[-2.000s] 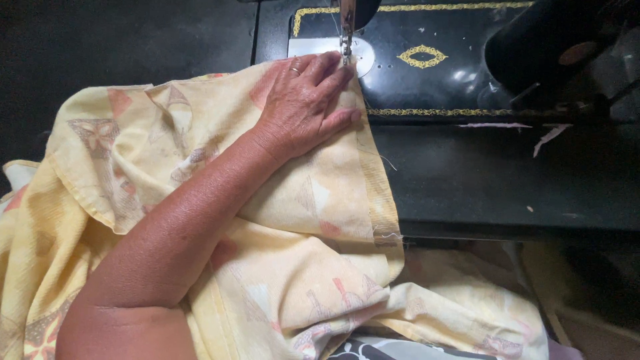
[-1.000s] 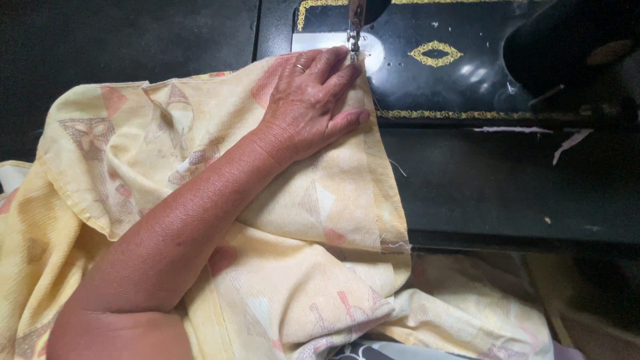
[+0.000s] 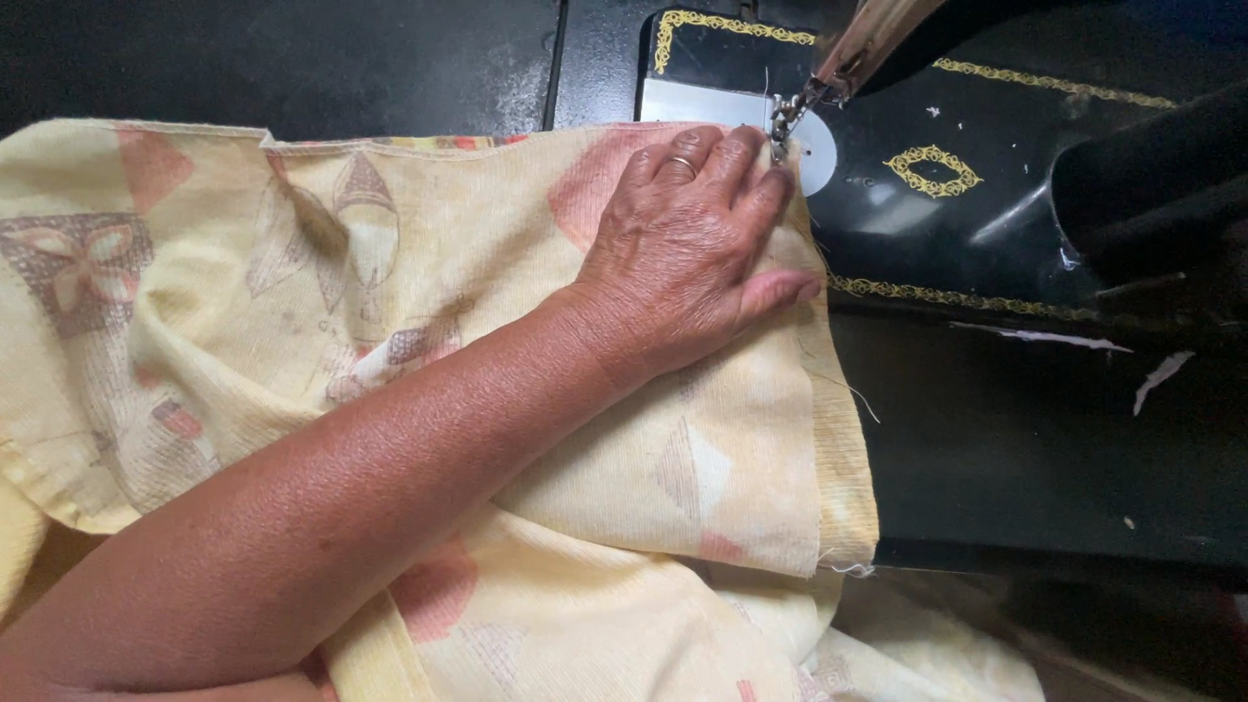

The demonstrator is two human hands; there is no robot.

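My left hand (image 3: 687, 244) lies palm down on a pale yellow printed fabric (image 3: 604, 468), its fingertips close beside the presser foot (image 3: 779, 136) of a black sewing machine (image 3: 877, 205). A ring is on one finger. The fabric's top right corner reaches the foot, over part of the metal needle plate (image 3: 702, 102). Two layers show along the right edge, with a loose thread hanging there. The fingers are spread a little and press on the cloth; no grip on it shows. My right hand is out of view.
The black table (image 3: 994, 468) extends right of the fabric and at the upper left. Scraps (image 3: 1160, 380) lie below the machine bed. More of the fabric hangs over the table's front edge at the bottom. The machine's dark arm (image 3: 1160, 185) stands at the right.
The view has shifted somewhat, with the machine now further right in it. My left hand stays on the fabric beside the presser foot.
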